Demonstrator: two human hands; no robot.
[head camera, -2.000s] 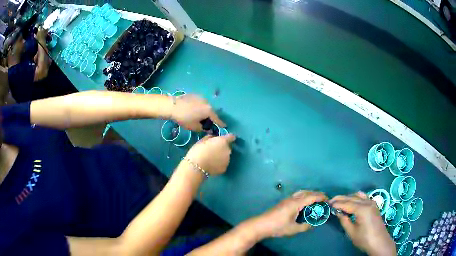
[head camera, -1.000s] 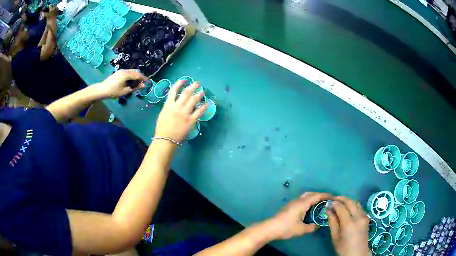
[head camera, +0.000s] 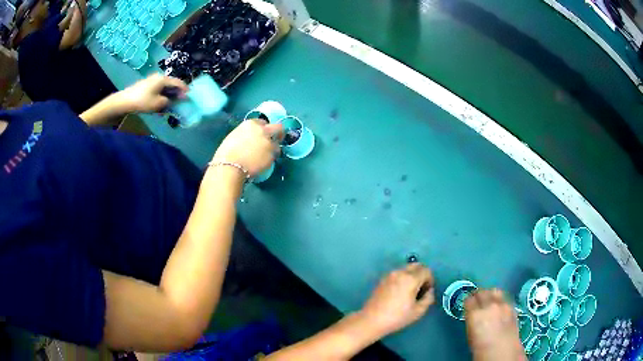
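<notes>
A turquoise motor housing (head camera: 458, 300) sits low at the lower middle, its open side showing a dark inside. My right hand (head camera: 495, 323), slightly blurred, has its fingertips on the housing's right rim. My left hand (head camera: 396, 302) is to the left, apart from the housing, with fingers curled; a dark spot shows between thumb and fingers, and I cannot tell if it is a part or shadow. A small dark part (head camera: 412, 259) lies just above my left fingertips.
Several turquoise housings (head camera: 574, 279) stand at right, one with a white centre (head camera: 541, 295). Silver motors (head camera: 612, 345) are massed at the lower right. At left, a neighbour's hands (head camera: 247, 147) handle housings near a box of black parts (head camera: 218, 42). A whitish rail (head camera: 493, 134) edges the bench.
My left hand has let go of the housing and moved left and up from it. My right hand has stayed at the housing's right side. The neighbour's far hand has lifted a blurred turquoise piece.
</notes>
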